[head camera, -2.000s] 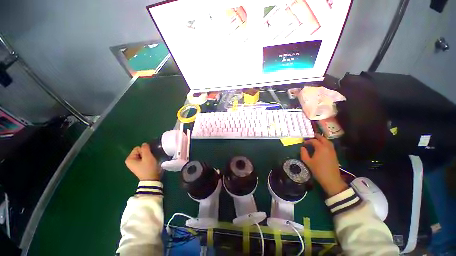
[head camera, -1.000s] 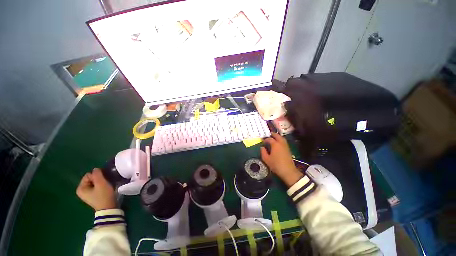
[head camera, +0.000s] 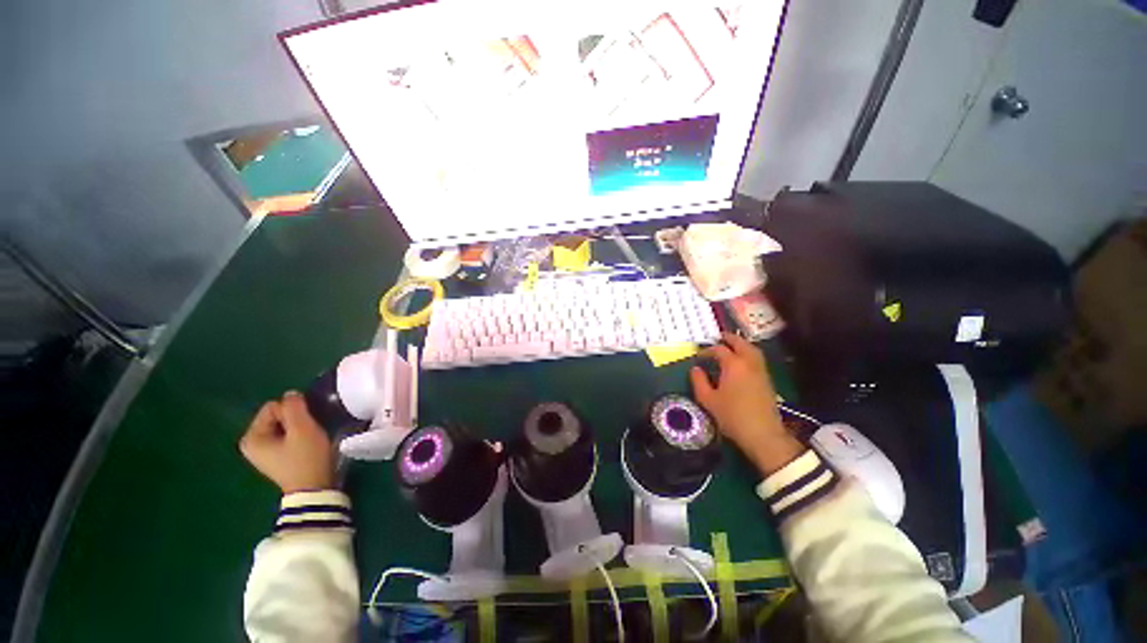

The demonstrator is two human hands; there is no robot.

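Three white security cameras with black round fronts stand in a row: left (head camera: 454, 472), middle (head camera: 552, 457) and right (head camera: 672, 447). The left and right lens rings glow purple-pink; the middle one is dark. A fourth camera (head camera: 372, 387) lies left of the keyboard, black front towards my left hand. My left hand (head camera: 287, 442) is curled beside that front with nothing seen in it; whether they touch is unclear. My right hand (head camera: 742, 394) is at the keyboard's right end, a finger near the corner keys of the white keyboard (head camera: 572, 322). The monitor (head camera: 541, 138) shows bright panes and one dark teal pane.
A white mouse (head camera: 860, 472) lies right of my right forearm. A black case (head camera: 925, 270) stands at right. Yellow tape roll (head camera: 411, 303), white roll (head camera: 433, 261) and crumpled pale bundle (head camera: 726, 258) lie behind the keyboard. White cables (head camera: 604, 580) run over yellow tape strips at the bench edge.
The left and right cameras' lens rings have changed from dark or grey to glowing purple-pink. The view has swung left-to-right and partly back. My hands keep about the same places on the bench.
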